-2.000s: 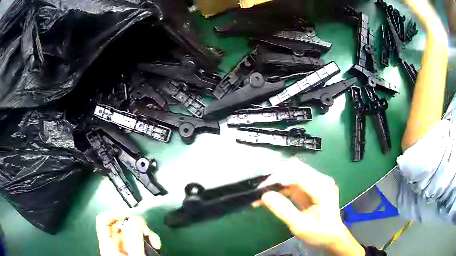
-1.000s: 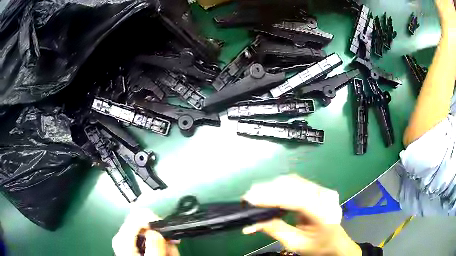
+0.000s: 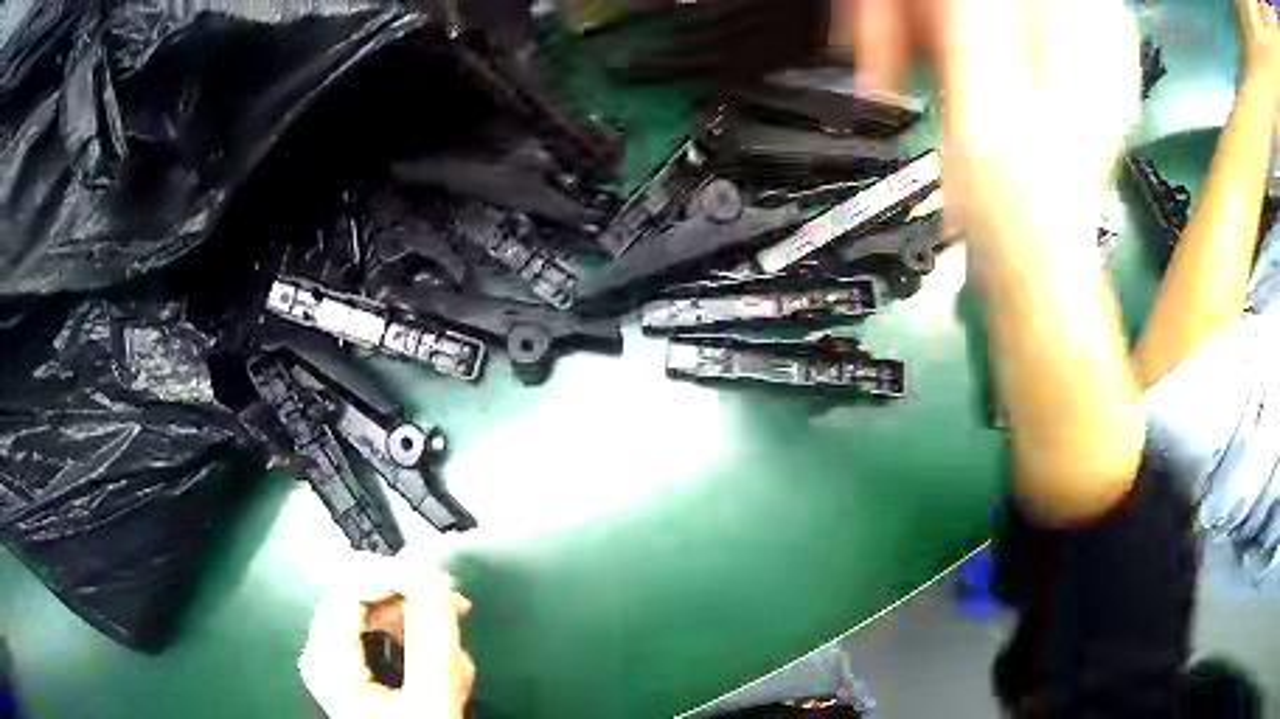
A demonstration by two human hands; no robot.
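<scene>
My left hand point(image 3: 386, 646) is at the bottom left, fingers curled and overexposed. A dark spot shows between them; I cannot tell whether it is an object. My right hand point(image 3: 969, 84) is strongly blurred at the top right, the arm stretched over the table. Its fingers are cut off or smeared, so its grip cannot be told. A dark blurred shape lies left of it at the top edge. Black plastic parts point(image 3: 786, 368) lie loose in a pile, some ribbed side up, one with a round boss point(image 3: 409, 445).
A large crinkled black plastic bag point(image 3: 105, 421) covers the left side, its mouth towards the pile. The green table point(image 3: 660, 562) has a curved front edge. Another person's bare arm point(image 3: 1214, 239) and light blue sleeve point(image 3: 1221, 407) are at the right, beside my dark sleeve.
The black bar has left the space between my hands. My right hand has swung up and away over the right side of the pile. My left hand stays low at the left.
</scene>
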